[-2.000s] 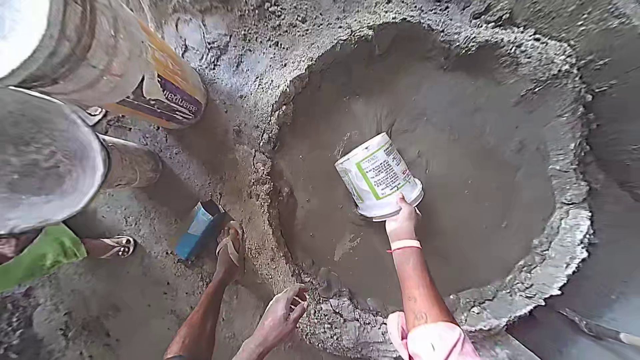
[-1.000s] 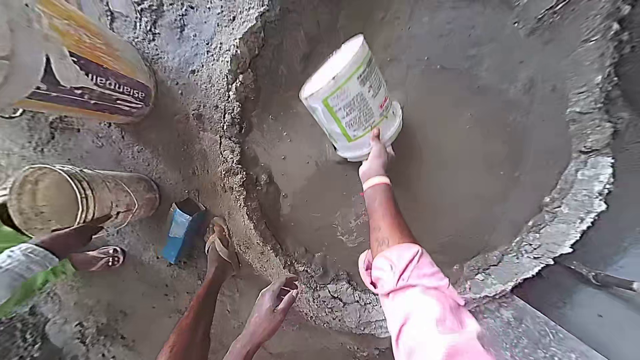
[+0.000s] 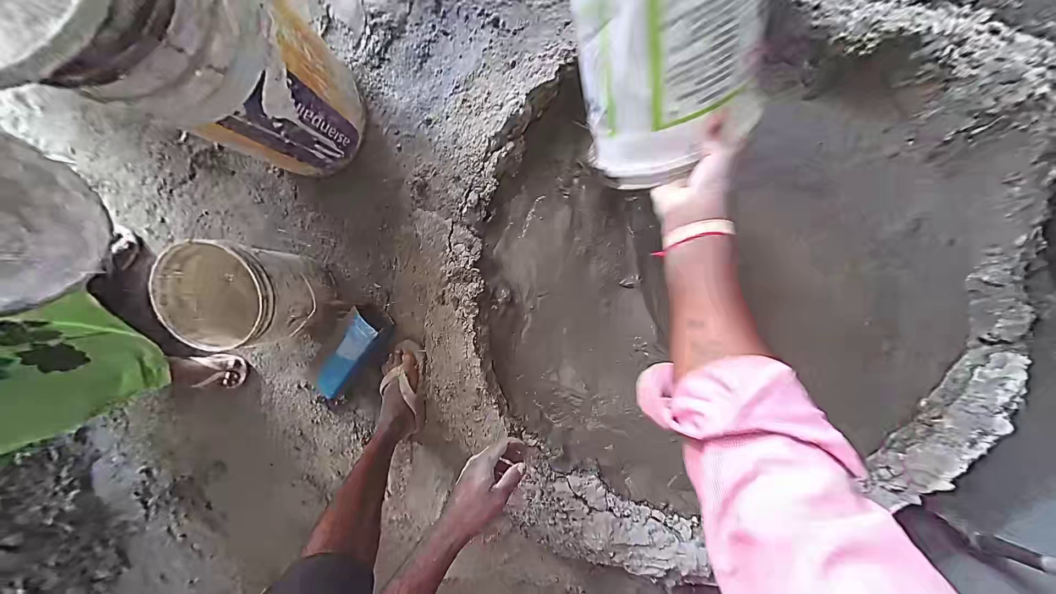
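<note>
My right hand [image 3: 697, 177] grips the lower end of a white plastic tub [image 3: 668, 82] with green lines and printed writing. The tub is raised over a round pit of wet grey mortar [image 3: 841, 272], its far end cut off by the top of the view; whether anything is in it cannot be told. A ring of cracked dry mix [image 3: 610, 524] surrounds the wet mortar. Near the ring's lower left part, my left hand [image 3: 492, 481] holds nothing, its fingers loosely curled and apart.
An Asian Paints bucket [image 3: 280, 107] lies toward the upper left, with a smaller bucket [image 3: 301, 297] below it. A blue box [image 3: 351, 355] is beside my sandalled foot [image 3: 403, 384]. Another person in green cloth [image 3: 74, 371] stands at the left, near a round grey vessel [image 3: 45, 223].
The tub in my right hand has moved away from me, toward the top of the view. Over at the left, the other person's hand no longer shows at the smaller bucket.
</note>
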